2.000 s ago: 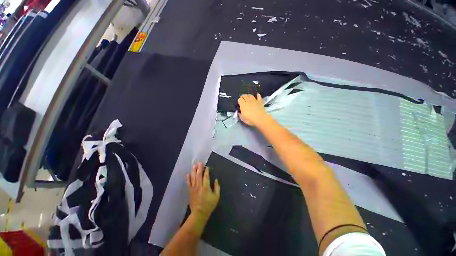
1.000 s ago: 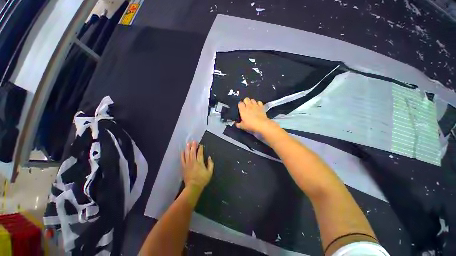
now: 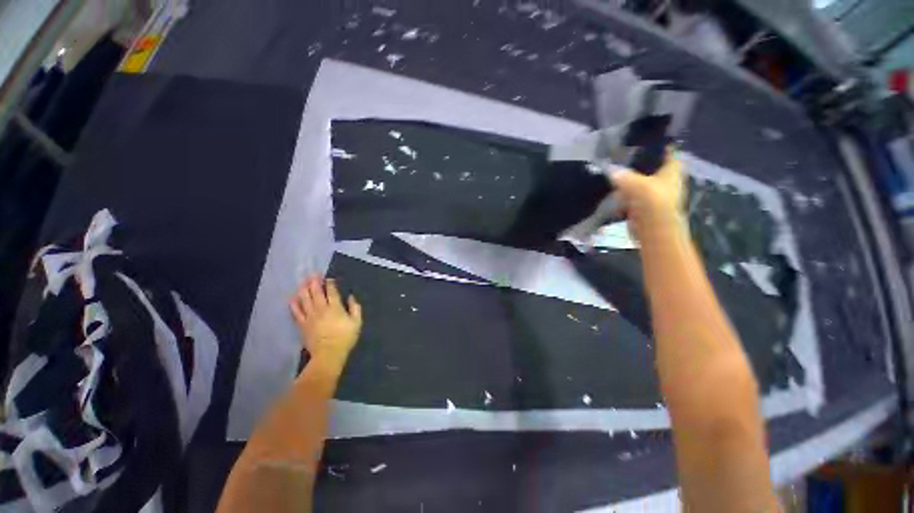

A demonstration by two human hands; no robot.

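My right hand (image 3: 651, 190) is closed on a bunch of black and pale waste fabric (image 3: 591, 185), lifted above the lay and blurred. My left hand (image 3: 327, 319) lies flat with fingers spread on the left edge of the lower dark cut piece (image 3: 451, 346) and the backing paper. The upper dark cut piece (image 3: 421, 185) lies flat, with small white scraps on it. Between the two pieces is a dark strip (image 3: 426, 259) on pale sheet. The grey-white backing paper (image 3: 281, 235) shows as a border around the lay.
A knotted black-and-white waste bundle (image 3: 90, 331) lies at the left. White scraps (image 3: 401, 35) are strewn on the dark bed beyond the lay. Dark cloth on a rack (image 3: 60, 80) is at the upper left. The bed's pale rail (image 3: 862, 426) runs along the lower right.
My right hand has moved right and up, pulling the waste and pale sheet off the upper dark piece. My left hand remains flat at the lay's left edge. The view has turned right.
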